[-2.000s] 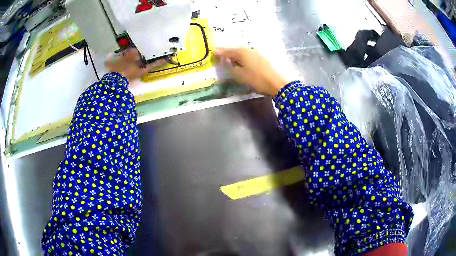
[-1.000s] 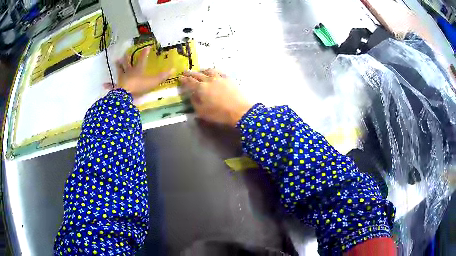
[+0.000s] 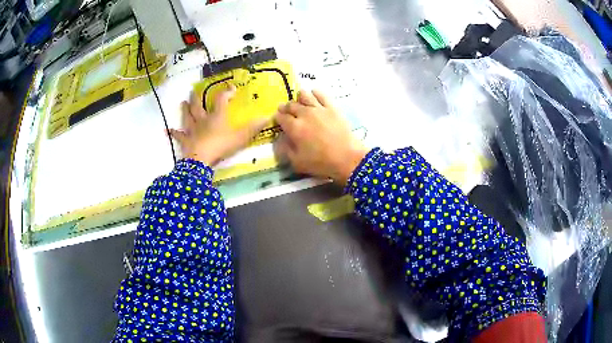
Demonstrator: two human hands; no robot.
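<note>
The yellow template flap (image 3: 256, 99) lies flat on the white template board (image 3: 114, 154), with a black curved line on it and a dark strip (image 3: 239, 61) at its back edge. My left hand (image 3: 218, 127) rests with fingers spread on the flap's left and front part. My right hand (image 3: 315, 134) lies at the flap's right front corner, fingers bent; its fingertips touch the edge, and I cannot tell whether they grip it. Both hands hide the flap's front corners. Whether a panel lies under the flap cannot be seen.
The machine head (image 3: 235, 27) stands behind the flap. A black cable (image 3: 158, 100) hangs at the left over the board, near a second yellow template (image 3: 67, 100). A clear plastic bag (image 3: 537, 127) with dark panels lies right, near a green item (image 3: 431, 35). A yellow strip (image 3: 332, 208) is on the metal table.
The view has shifted. The template is now clear of the machine head, its back strip visible. My right hand moved from beside the template onto its front corner; my left hand left the needle area.
</note>
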